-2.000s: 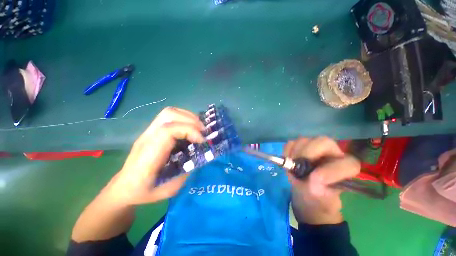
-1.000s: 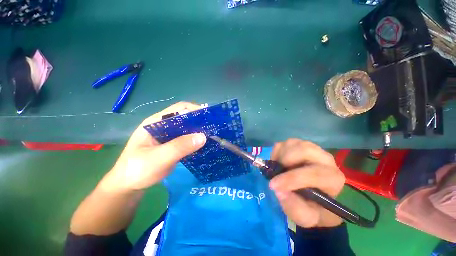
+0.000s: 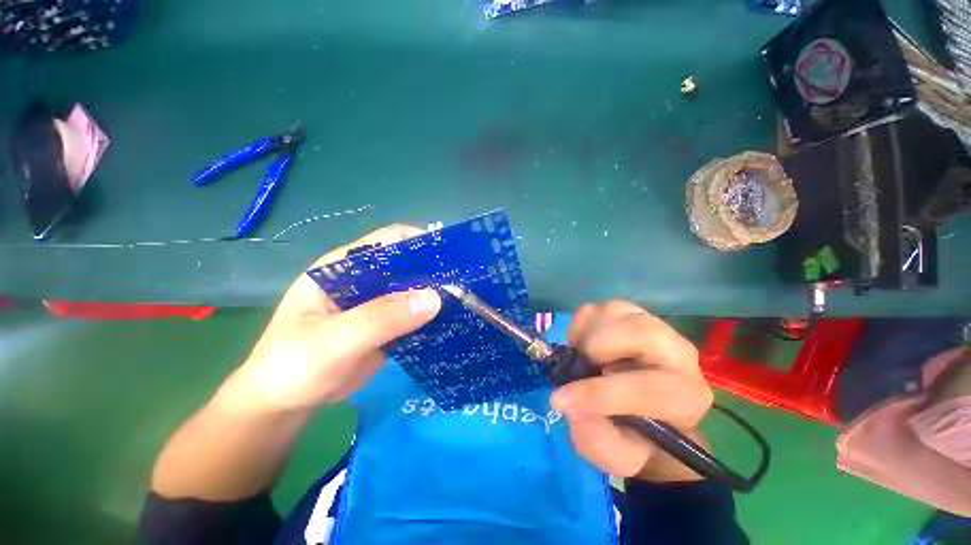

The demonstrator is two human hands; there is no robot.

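Note:
My left hand (image 3: 330, 330) grips the blue circuit board (image 3: 468, 341) by its left part, thumb on the flat solder side, fingers hidden behind it. The board is held tilted over the bench edge and the apron. My right hand (image 3: 634, 389) holds the soldering iron (image 3: 562, 363) by its black handle. The iron's tip is at the board's upper middle, close to my left thumb; whether it touches is too small to tell. A thin strand of solder wire (image 3: 325, 215) trails on the mat to the left of the board.
Blue-handled cutters (image 3: 264, 194) lie open on the mat (image 3: 426, 117) at left, beside a dark pouch (image 3: 48, 170). A crusty tan pot (image 3: 742, 200) and a black stand (image 3: 841, 75) are at right. Component-covered boards (image 3: 64, 23) lie upper left. A red stool (image 3: 783, 373) stands at lower right.
Since two seconds ago the board has been turned from component side to solder side. The iron has moved from the board's right edge onto its face. In the last second both hands have moved only slightly.

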